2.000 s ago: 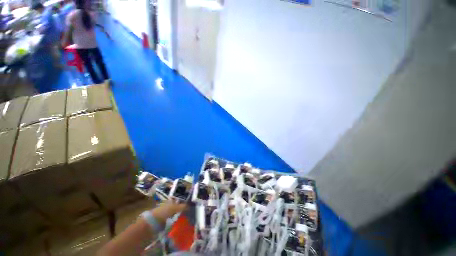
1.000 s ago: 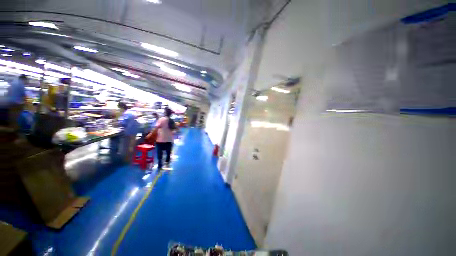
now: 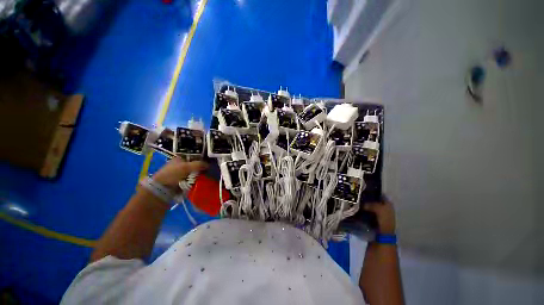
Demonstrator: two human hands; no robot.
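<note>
A tray [image 3: 373, 189] with a greyish rim is held against my front. It carries rows of open white power adapter units [image 3: 286, 119] with dark circuit boards and plug pins. White output cables [image 3: 286, 187] hang bundled toward me. One unit shows a plain white face [image 3: 342, 114]. My left hand [image 3: 179, 173] grips the tray's left side and also holds the cords of several adapter units [image 3: 189, 142] that stick out to the left. An orange-red card [image 3: 208, 195] lies beside that hand. My right hand [image 3: 382, 215] grips the tray's right edge, its fingers partly hidden.
A blue floor [image 3: 262, 41] with a yellow lane line [image 3: 179, 65] lies ahead. A pale wall [image 3: 441, 155] runs close along my right. A brown cardboard piece [image 3: 59, 137] stands at the left. Dark, blurred things are at the upper left.
The view has tilted down from the aisle, so the tray and both hands show again. The stacked cartons at the left from two seconds ago are out of view.
</note>
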